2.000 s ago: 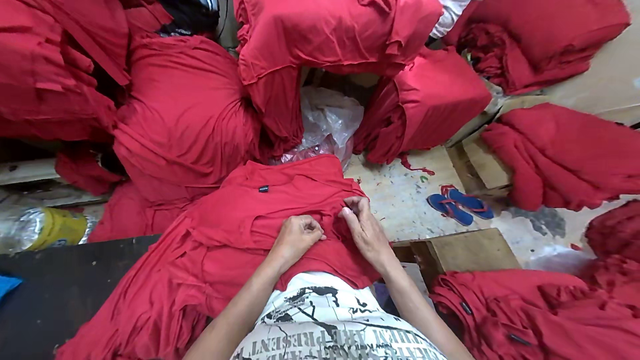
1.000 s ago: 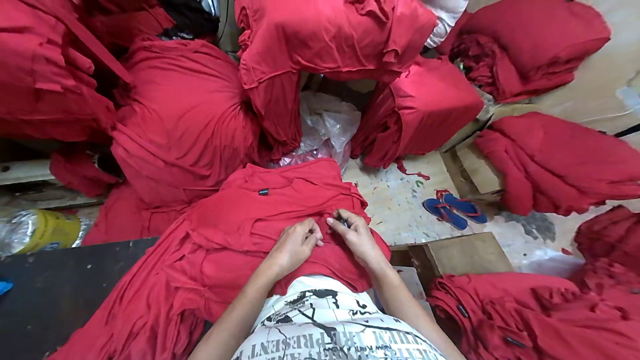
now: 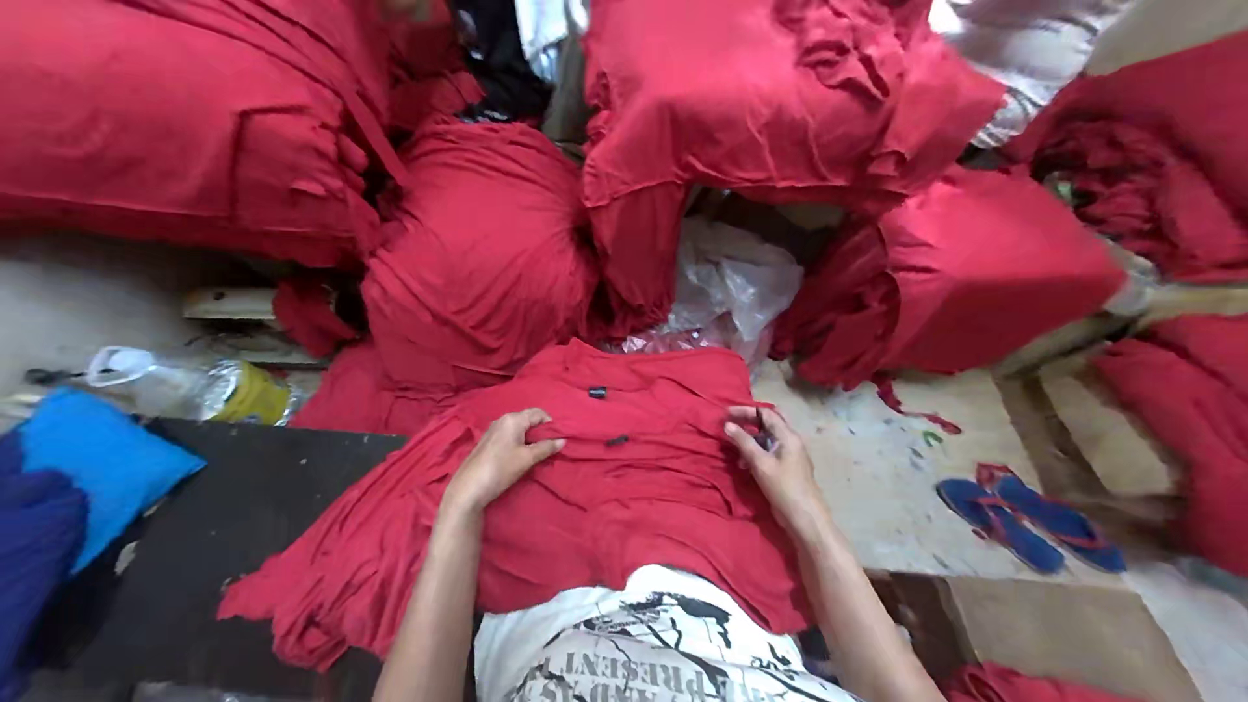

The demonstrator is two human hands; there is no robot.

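Red knit garments [image 3: 624, 487] lie layered across my lap and the dark board, with small dark neck labels [image 3: 597, 392] near the upper edge. My left hand [image 3: 507, 456] rests on the left of the top garment, thumb and fingers at its upper edge, pinching or pressing the cloth. At the right edge of the same garment is my right hand [image 3: 775, 453], with fingers curled and a small dark object [image 3: 765, 441], partly hidden, in the palm. Whether its fingertips grip the cloth is unclear.
Large red fabric bundles [image 3: 478, 253] stand ahead, around a clear plastic bag [image 3: 731, 278]. Blue flip-flops [image 3: 1033, 522] lie on the floor at right, near a cardboard box [image 3: 1072, 624]. A yellow-labelled container [image 3: 249, 392] and bright blue cloth [image 3: 107, 468] are at left.
My hands were close together at the garment's middle; now they are wide apart at its left and right sides. A second neck label shows below the upper one. The view has shifted left.
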